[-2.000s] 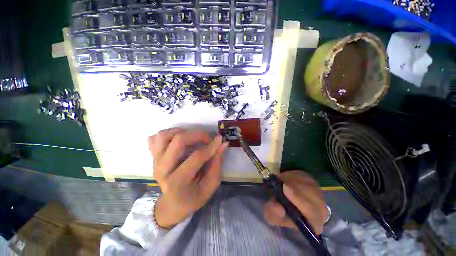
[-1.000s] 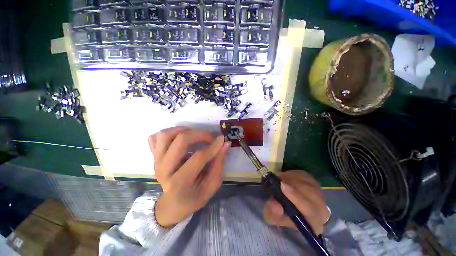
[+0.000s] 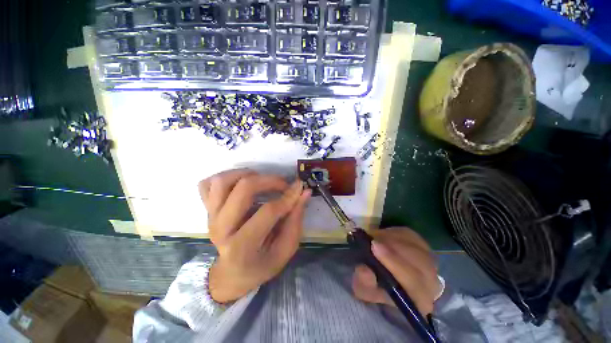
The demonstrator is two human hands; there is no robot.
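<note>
The red-brown jig lies on the white work sheet. A small silver and black component sits in its left part. My left hand is bare, its thumb and fingertips pinched at the jig's lower left corner. The thin solder wire runs from the left edge toward this hand; its end at the fingertips is too fine to see. My right hand holds the black-handled soldering iron like a pen. The iron's tip is at the component's left side; contact cannot be told.
A silver-black pile of loose parts lies below the blister tray. A smaller cluster lies left. At right are the yellowish pot, white crumpled paper and black fan. A blue bin is upper right.
The iron's tip has shifted slightly left across the component. Both hands keep their grips. The view has shifted a little, moving the jig, pot and fan slightly right in the picture.
</note>
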